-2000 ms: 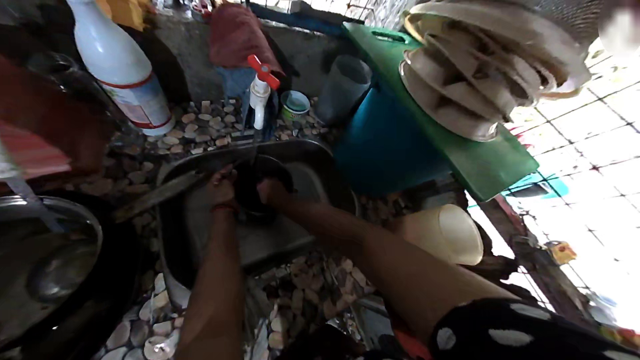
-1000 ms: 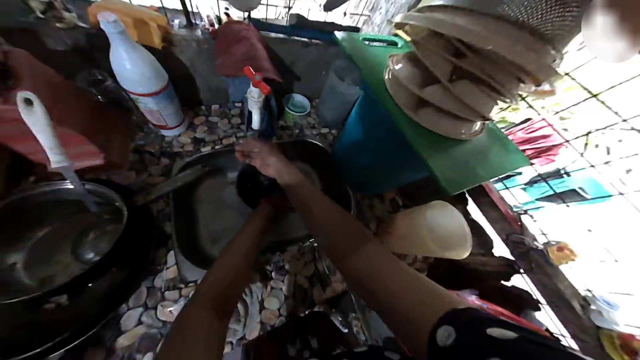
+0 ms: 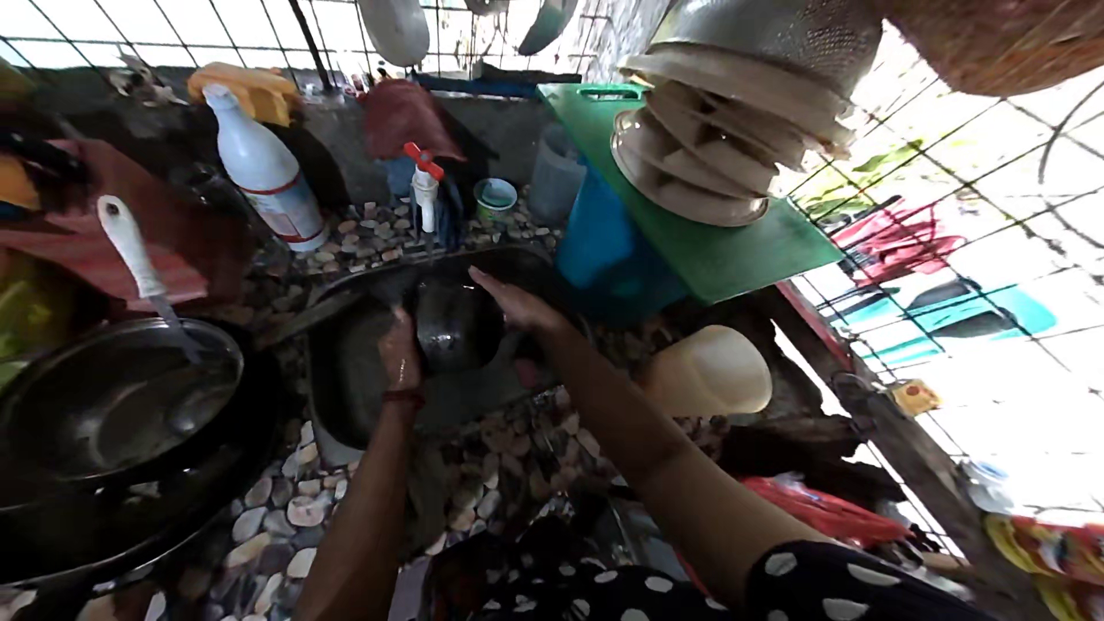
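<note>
A dark, wet, rounded pot (image 3: 453,323) is tilted on its side in the metal sink basin (image 3: 345,405), below a white tap with a red handle (image 3: 425,190). My left hand (image 3: 401,352), with a red band at the wrist, lies against the pot's left side. On the other side, my right hand (image 3: 515,302) presses at the pot's upper right edge with straight fingers. The two hands hold the pot between them. A small pinkish thing (image 3: 525,373) lies in the basin right of the pot.
Left of the sink stand a pan (image 3: 129,405) with a ladle (image 3: 134,246) and a white bottle (image 3: 263,172). Stacked plates (image 3: 690,155) rest on a green board (image 3: 733,250) over a blue container (image 3: 608,250). A cream plastic container (image 3: 716,371) lies tilted at right.
My hands have moved apart to either side of the pot, where before they were at its opening and crossing. The pot now shows its rounded side. The view has shifted upward.
</note>
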